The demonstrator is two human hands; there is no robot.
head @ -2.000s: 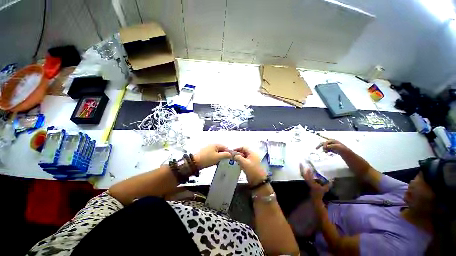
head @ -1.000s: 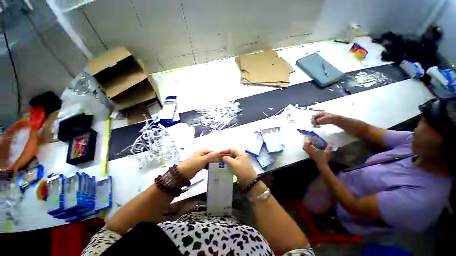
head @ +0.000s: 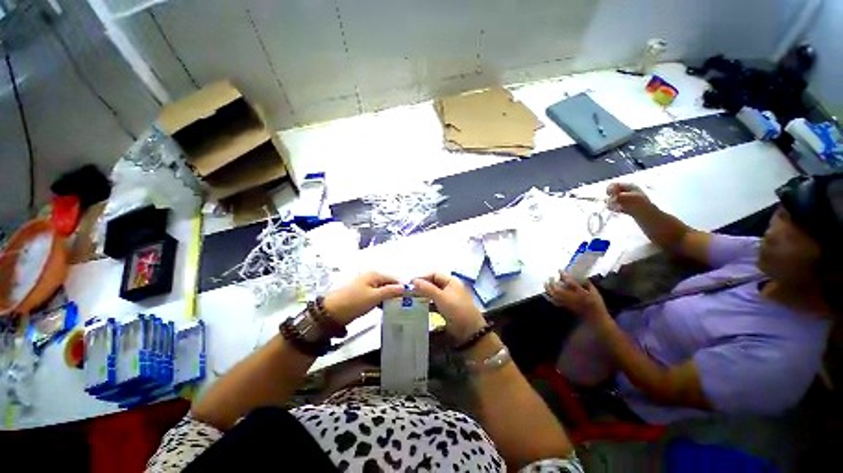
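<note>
A slim white retail box (head: pixel 405 349) with a small blue mark at its top hangs upright in front of my body, at the bench's front edge. My left hand (head: pixel 372 291) pinches its top end from the left. My right hand (head: pixel 444 300) pinches the same end from the right, with the fingertips of both hands close together. The fingers partly hide the box's top flap. A tangled heap of white cables (head: pixel 285 263) lies on the bench just beyond my left hand.
Filled blue-edged boxes (head: pixel 140 356) stand at left, near a black box (head: pixel 148 266) and orange basket (head: pixel 32 268). An open carton (head: pixel 222 139) and flattened cardboard (head: pixel 488 122) are behind. Loose boxes (head: pixel 502 254) lie right of centre. A person in purple (head: pixel 730 342) holds a box and cable.
The view has turned, and the box now hangs straighter between my hands. The person at right has lifted a looped white cable beside an open box.
</note>
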